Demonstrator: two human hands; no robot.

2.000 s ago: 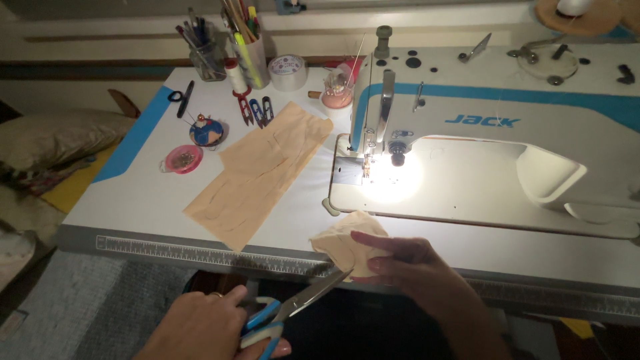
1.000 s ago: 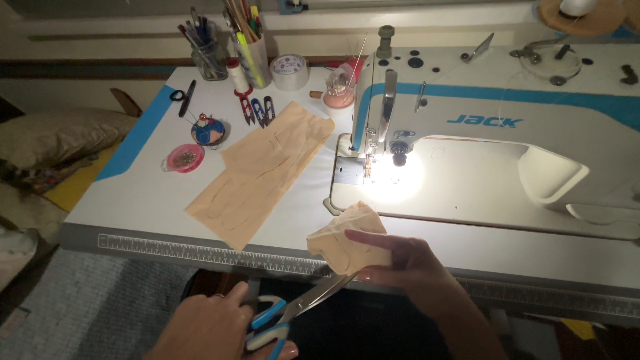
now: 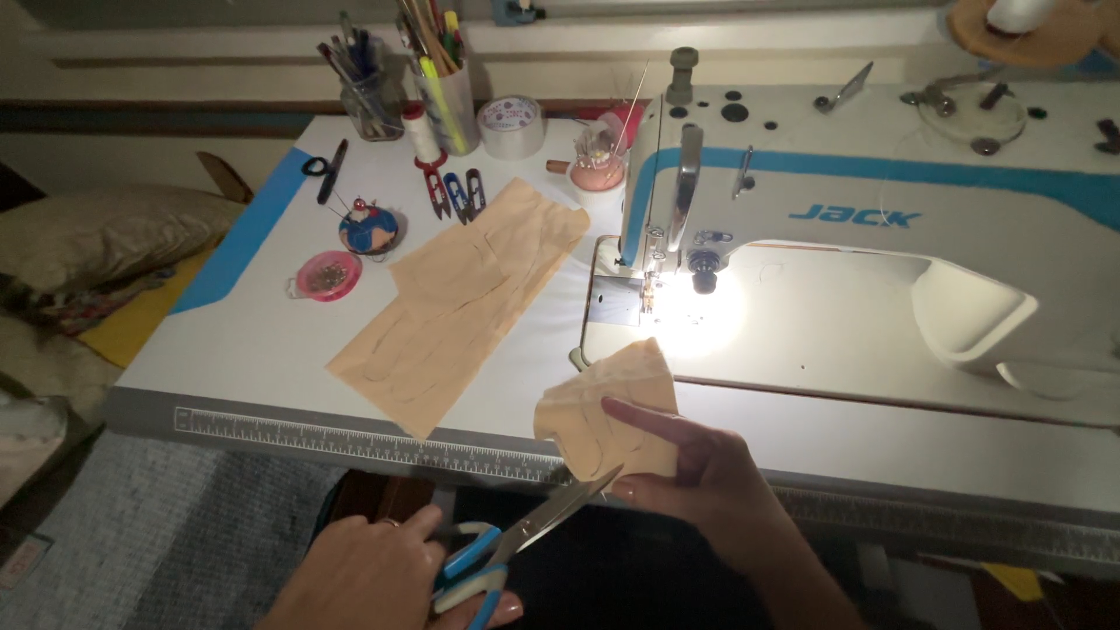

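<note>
My left hand (image 3: 372, 569) grips the blue and white handles of the fabric scissors (image 3: 525, 531), whose blades point up and right. The blade tips meet the lower edge of a small peach fabric piece (image 3: 612, 394) marked with drawn curved lines. My right hand (image 3: 700, 464) pinches that piece at its lower right, thumb below and index finger lying over the front. Larger peach fabric pieces (image 3: 455, 306), also with drawn outlines, lie on the white table left of the sewing machine (image 3: 840, 210), whose lamp lights the needle area.
Behind the fabric stand a thread spool (image 3: 422, 136), pen holders (image 3: 446, 105), a tape roll (image 3: 511, 127) and thread snips (image 3: 455, 197). A pincushion (image 3: 368, 229) and a pink pin dish (image 3: 328, 276) sit at left. A ruler strip (image 3: 376, 444) runs along the table's front edge.
The small fabric piece has been turned and spread in my right hand, so more of its drawn lines show. The scissors have shifted, with their tips now at the lower edge.
</note>
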